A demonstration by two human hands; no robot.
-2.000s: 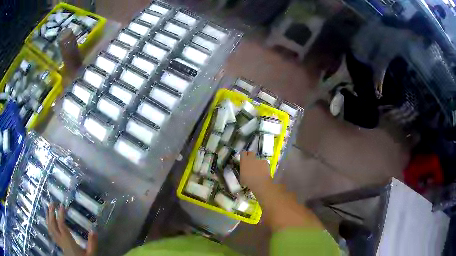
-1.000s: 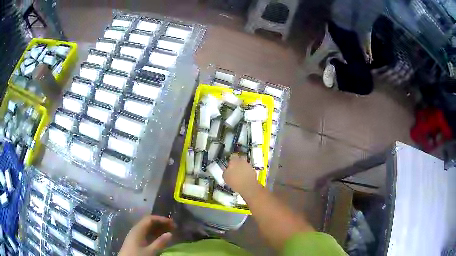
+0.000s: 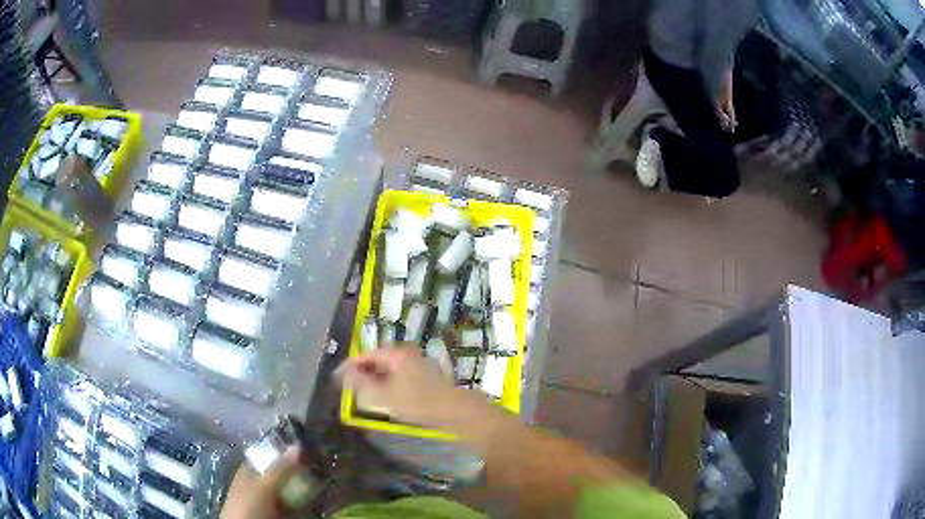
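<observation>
My left hand [image 3: 262, 489] is at the bottom edge, partly cut off, and holds one or more small electronic units [image 3: 266, 453] with a white face and dark side. My right hand [image 3: 401, 383] is over the lower left rim of the yellow bin [image 3: 525, 304], fingertips bent together and pointing left. It is blurred, and I cannot tell whether anything is between its fingers. Loose white units [image 3: 453, 251] lie jumbled in the bin. The hand and forearm hide the bin's lower part.
A stack of clear trays [image 3: 228, 157] with rows of units stands at left, another clear tray [image 3: 112, 431] at lower left. Two more yellow bins [image 3: 132, 152], a brown upright object [image 3: 79, 188] and a blue bin [image 3: 20, 355] are far left. A seated person [image 3: 700, 112] is at upper right.
My right hand has moved left from inside the bin to its left rim. My left hand, with no unit visible before, now holds units. The view has shifted a little.
</observation>
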